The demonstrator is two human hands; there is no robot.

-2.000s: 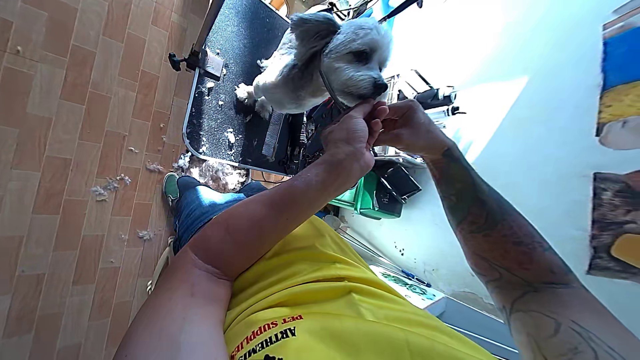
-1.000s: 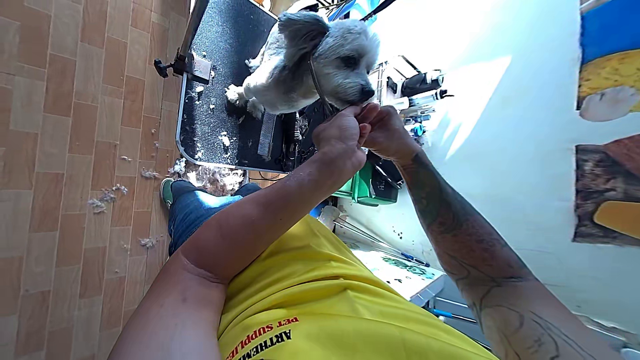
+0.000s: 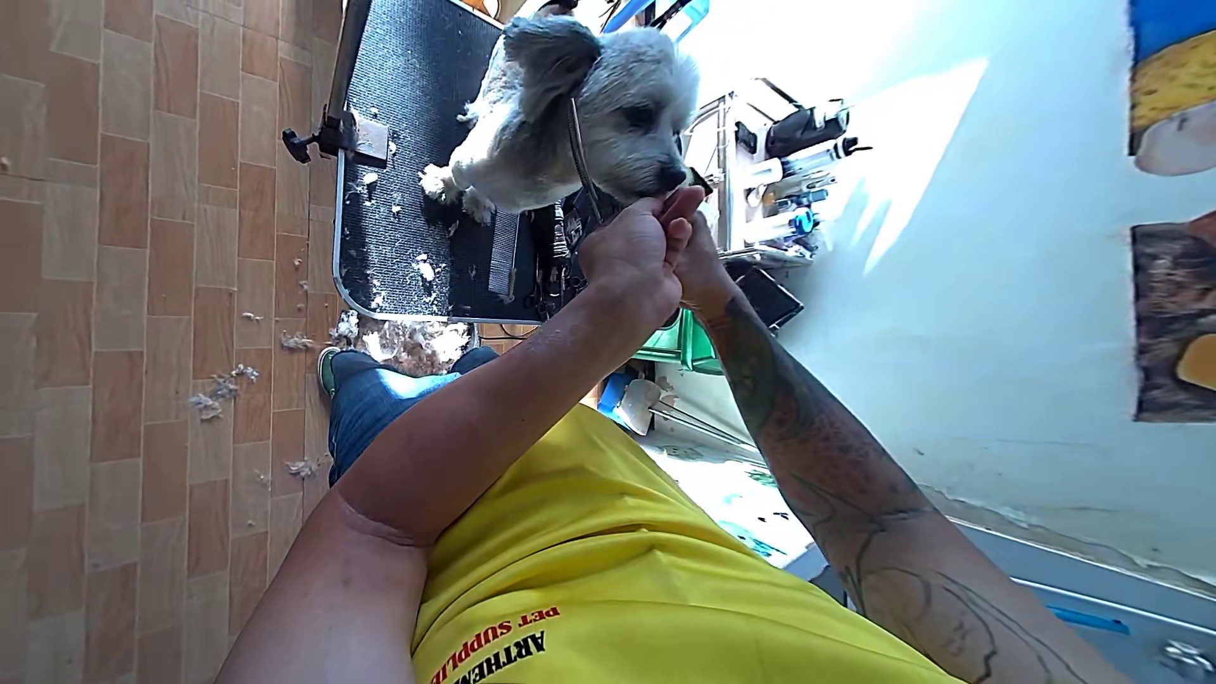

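A small white and grey dog [image 3: 532,142] is on the black grooming table [image 3: 404,218], its head turned down to the right with a thin strap at its neck. My left hand [image 3: 632,252] is at the dog's chin, fingers curled, and touches my right hand [image 3: 701,261], which is partly hidden behind it just below the muzzle. Whether either hand holds something cannot be made out. A metal comb [image 3: 503,255] lies on the table, left of my left hand, beside dark tools [image 3: 551,256].
A clamp [image 3: 332,138] grips the table's left edge. Bottles and clippers stand on a wire rack [image 3: 731,180] by the wall. Below it are a green container [image 3: 686,344] and a black bin-like object [image 3: 768,296]. Hair tufts [image 3: 220,391] lie on the tiled floor.
Both hands stay together at the dog's muzzle, with only small shifts of the fingers. The dog's head remains lowered toward them.
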